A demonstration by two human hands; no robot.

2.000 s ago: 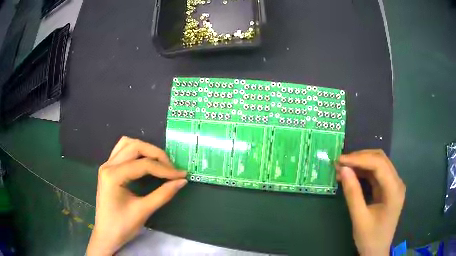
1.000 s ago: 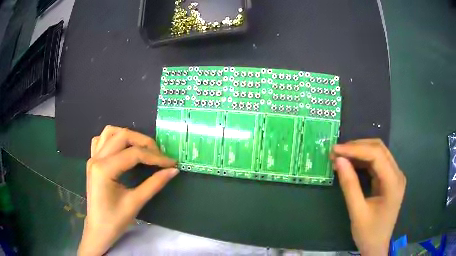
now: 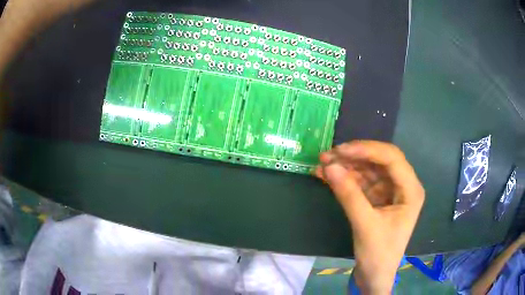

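The green PCB panels (image 3: 214, 112) overlap in a stack, slightly tilted, with several rows of ringed holes at the top and five blank sections below. My right hand (image 3: 371, 187) is at their lower right corner, with thumb and forefinger pinched on the corner. Whether a small part is also between the fingertips cannot be told. Of my left arm only the blurred forearm shows at the upper left; my left hand is past the picture's edge.
The panels lie across the black mat (image 3: 371, 75) and the dark green bench top (image 3: 230, 201). Shiny clear or silvery packets (image 3: 473, 176) lie at the right. A person's blue sleeve (image 3: 480, 268) and arm show at the lower right. Pale cloth is below the bench edge.
My left hand has let go of the panel's lower left corner and moved up out of the picture. The view has shifted, so the parts tray is gone and the panels appear farther up and left.
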